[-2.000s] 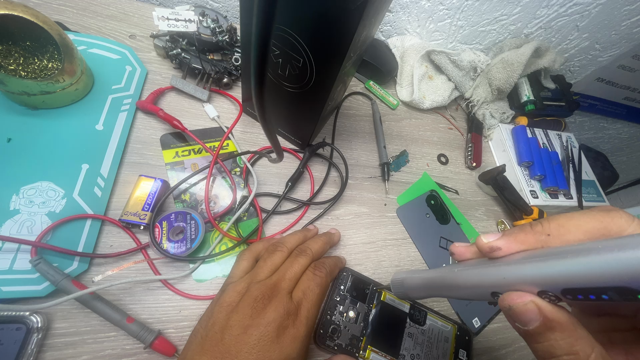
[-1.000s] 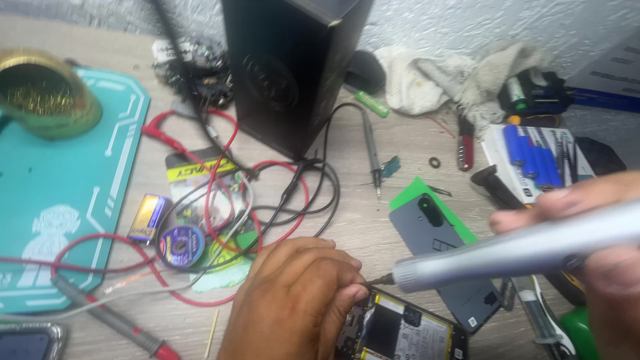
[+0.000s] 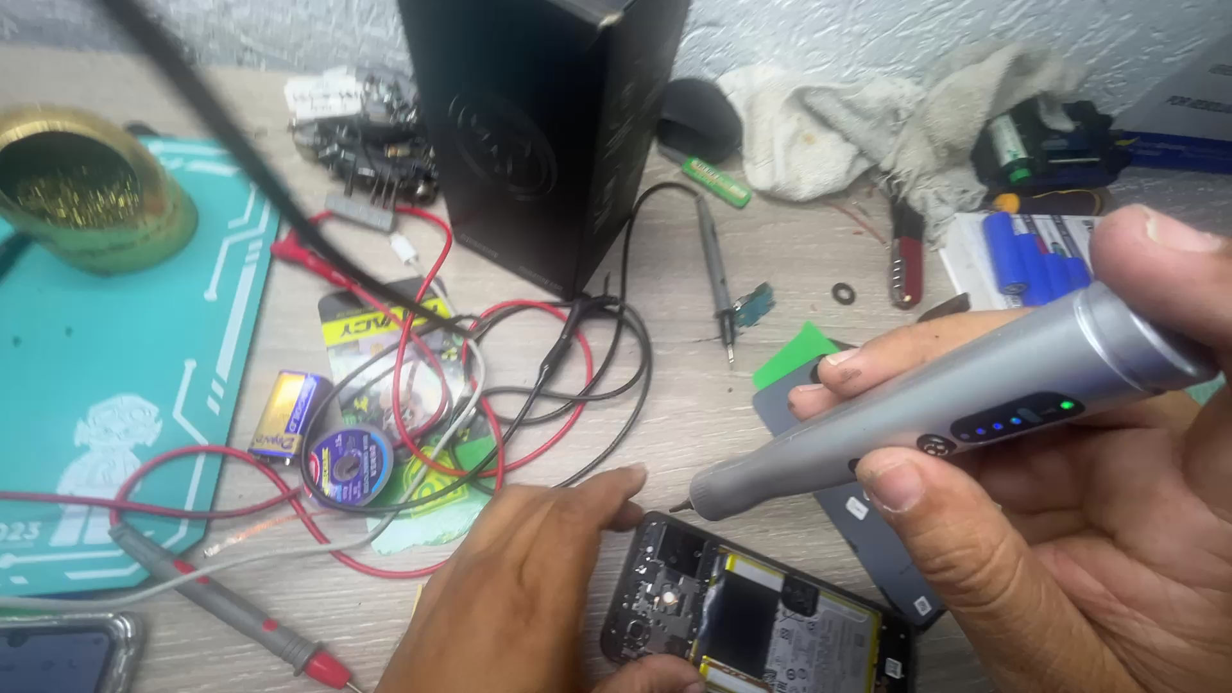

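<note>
My right hand (image 3: 1039, 539) grips a silver electric precision screwdriver (image 3: 895, 414) with lit blue and green indicators. Its thin bit points at the top edge of an opened smartphone (image 3: 760, 616); whether it touches cannot be told. Metal shields, the camera area and a battery with a yellow border show inside the phone. My left hand (image 3: 520, 577) holds the phone's left end, thumb at the lower edge and fingers at the upper corner. A grey phone back cover (image 3: 866, 539) lies partly under the screwdriver and my right hand, beside a green sheet (image 3: 797, 352).
Red and black test leads (image 3: 587, 385) tangle around a solder spool (image 3: 351, 465) and a 9-volt battery (image 3: 290, 416). A black box (image 3: 539, 125) stands behind. A teal mat (image 3: 106, 385) holds a brass wool pot (image 3: 91, 192). Blue cells (image 3: 1030, 255) lie at right.
My left fingers, bunched at the phone's top corner and the screwdriver tip a second ago, are now spread along its left end. The screwdriver is tilted more steeply, its back end raised.
</note>
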